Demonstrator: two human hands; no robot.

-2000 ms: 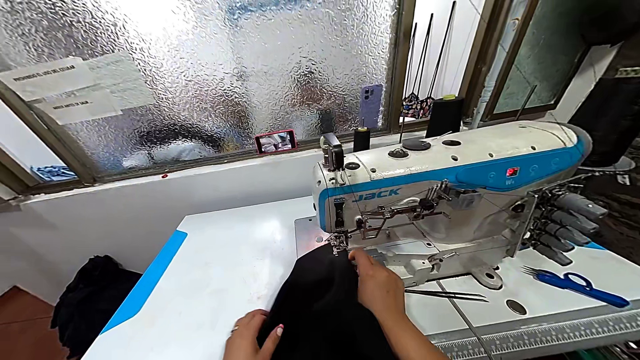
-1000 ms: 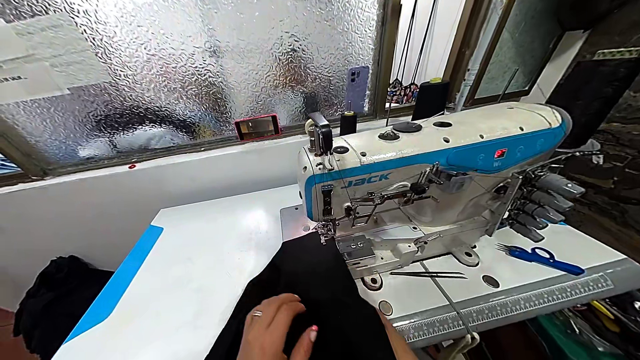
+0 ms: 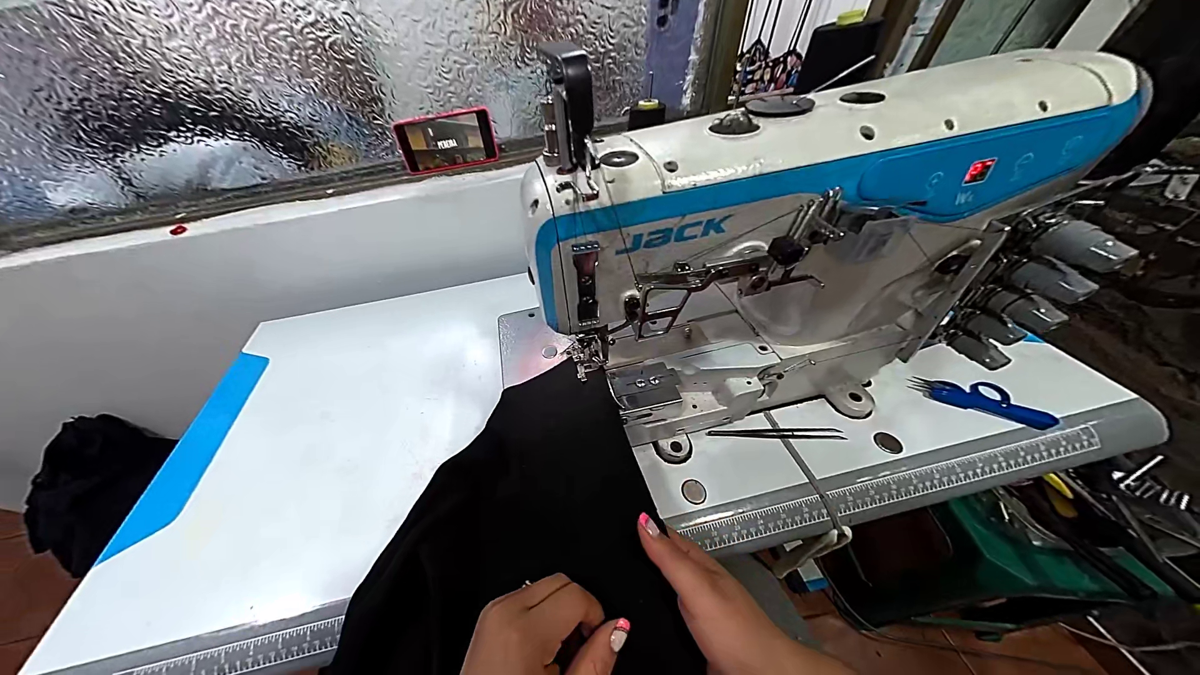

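A Jack industrial sewing machine (image 3: pixel 806 216), white and blue, stands on a white table (image 3: pixel 356 412). Black fabric (image 3: pixel 553 459) runs from under its presser foot (image 3: pixel 589 354) down over the table's front edge. Near the bottom, my left hand (image 3: pixel 548 623) rests on the fabric with curled fingers; whether it pinches the cloth is unclear. My right hand (image 3: pixel 712 600) holds the fabric's right edge, thumb on top and the other fingers hidden beneath.
Tweezers (image 3: pixel 778 433) and blue-handled thread snips (image 3: pixel 984 403) lie right of the fabric. A measuring tape strip (image 3: pixel 891 487) lines the front edge. A phone (image 3: pixel 446 141) leans on the window sill. Dark cloth (image 3: pixel 94 487) lies left of the table.
My right hand has moved from beside the presser foot down to the fabric's right edge near the table front. My left hand has shifted across the fabric, closer to my right hand.
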